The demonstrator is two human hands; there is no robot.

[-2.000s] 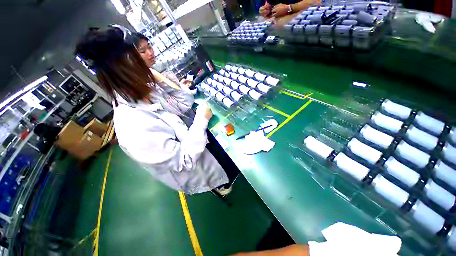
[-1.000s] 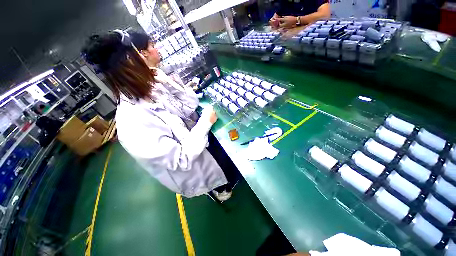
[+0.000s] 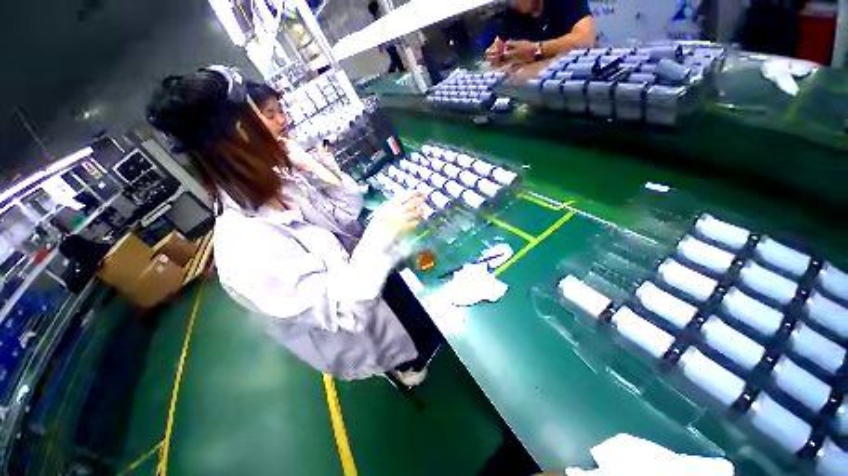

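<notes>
A white shape, my gloved left hand [image 3: 651, 457], is at the bottom edge, cut off and overexposed. Glove and any cloth merge, so fingers and grip cannot be made out. A sliver of bare forearm shows at its left. My right hand is out of the picture. Just beyond, a clear blister tray [image 3: 569, 327] holds rows of white housings [image 3: 711, 374] with dark ends. One housing [image 3: 585, 296] lies at the near-left corner of the rows.
A crumpled white cloth [image 3: 476, 285] and a small orange-brown item [image 3: 426, 260] lie on the green bench. A seated co-worker [image 3: 288, 270] is at left, beside another housing tray [image 3: 502, 189]. Stacked trays [image 3: 642, 116] stand at the back near another person's arms [image 3: 558, 42].
The view has shifted slightly. The white shape sits lower than in the earliest frame and less forearm shows. The near co-worker's hand has risen towards their tray.
</notes>
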